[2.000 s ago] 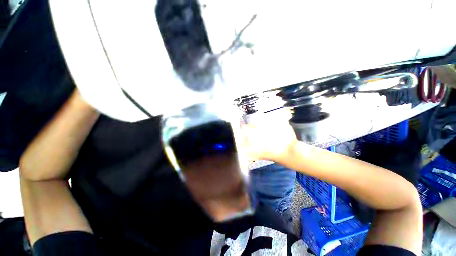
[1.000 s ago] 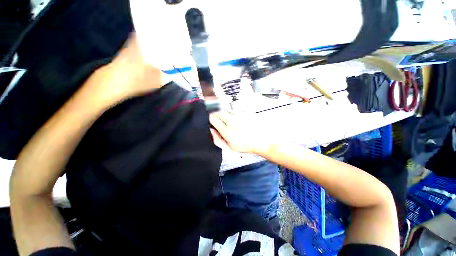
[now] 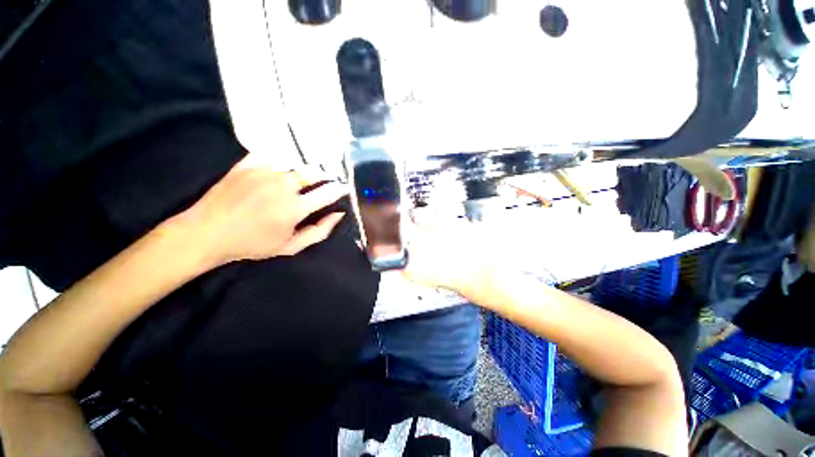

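A large black bag (image 3: 259, 312) lies over my lap and the table's left part, up to the needle area. The white sewing machine head (image 3: 536, 80) fills the top of the view, with a shiny metal lever (image 3: 382, 210) hanging down at its front. My left hand (image 3: 268, 210) lies on the black fabric, fingers spread toward the needle area. My right hand (image 3: 438, 254) is at the fabric's right edge, just right of the lever; it is washed out by glare and its fingertips are partly hidden behind the lever.
On the white table (image 3: 536, 241) lie a slim yellow-tan tool (image 3: 569, 187), a stack of black pieces (image 3: 654, 195) and red-handled scissors (image 3: 712, 210). Blue plastic baskets (image 3: 527, 366) stand below at the right. More black fabric (image 3: 107, 134) is piled at the left.
The view has shifted, and the machine head sits lower in it. My left hand has come out from behind the machine head onto the fabric. My right hand stays by the lever.
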